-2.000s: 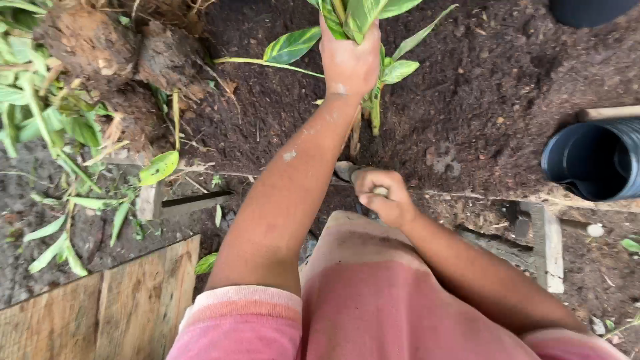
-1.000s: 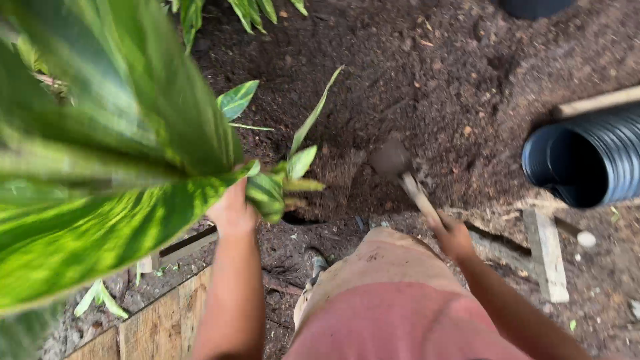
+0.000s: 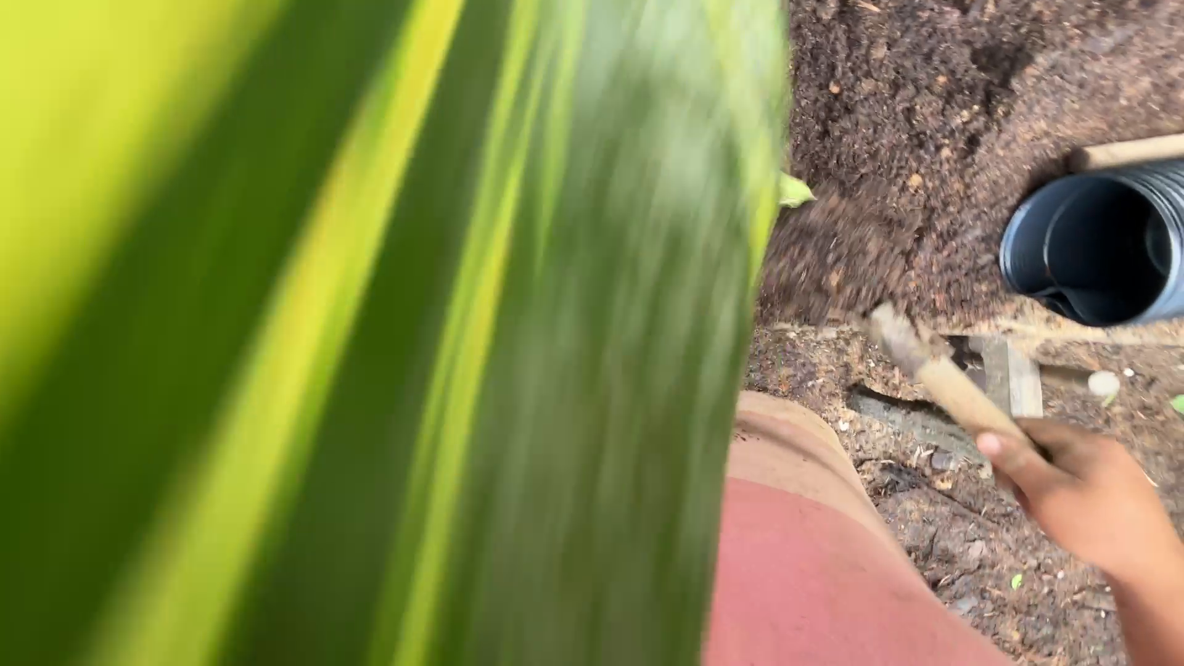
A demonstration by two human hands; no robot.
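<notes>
A large variegated green and yellow leaf (image 3: 592, 333) fills the left and middle of the head view, close to the camera and blurred. My left hand is hidden, so what it holds does not show. At the lower right my right hand (image 3: 1073, 481) is closed around the pale wooden handle of a hand tool (image 3: 967, 398). The tool points up and left, and its soil-covered metal end (image 3: 897, 333) is over the edge of the dark soil (image 3: 869, 185). The blade's shape cannot be made out.
A black corrugated plastic pipe (image 3: 1022, 245) lies open-ended at the right, below a pale wooden pole (image 3: 1133, 151). A short wooden stake (image 3: 1022, 379) stands by the bed's edge, beside a whitish round object (image 3: 1103, 384).
The leaf has swung across the view and now covers my left hand, which held the plant's stems before. My right hand has drawn the tool back from the soil, toward the lower right.
</notes>
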